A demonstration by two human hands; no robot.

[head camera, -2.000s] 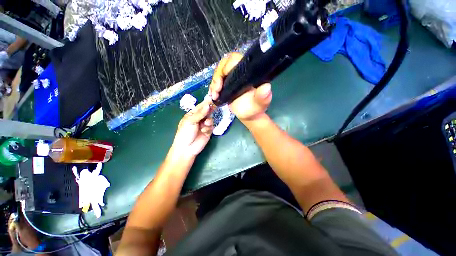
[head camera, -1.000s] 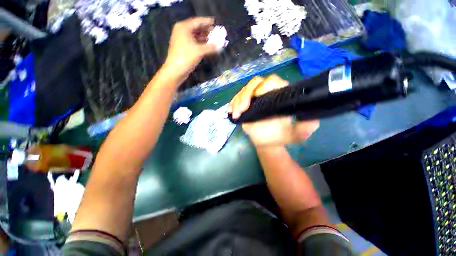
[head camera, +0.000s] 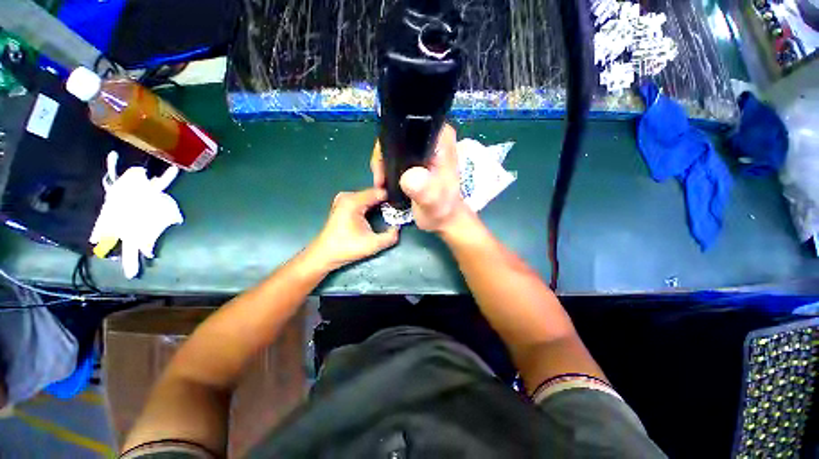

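My right hand point(head camera: 433, 184) grips the black electric screwdriver point(head camera: 415, 103) near its lower end; the tool stands steeply, its rear end towards the camera. My left hand point(head camera: 352, 230) holds a small white plastic part point(head camera: 396, 215) on the green bench, directly under the screwdriver's lower end. The driver tip is hidden, so contact with the part cannot be seen. A white sheet point(head camera: 486, 175) with small grey specks lies just right of my right hand, partly behind it.
A black board point(head camera: 314, 54) with a blue edge spans the back. A white pile of parts point(head camera: 629, 45) lies on it at right. A black cord point(head camera: 572, 134) hangs at right. Blue cloths point(head camera: 687, 166), a drink bottle point(head camera: 148, 121), a white glove point(head camera: 135, 212) and a cardboard box point(head camera: 162, 359) also show.
My left hand has come back from over the board to the bench with a white part. The screwdriver has swung from slanting right to steeply upright. The view has turned and shifted.
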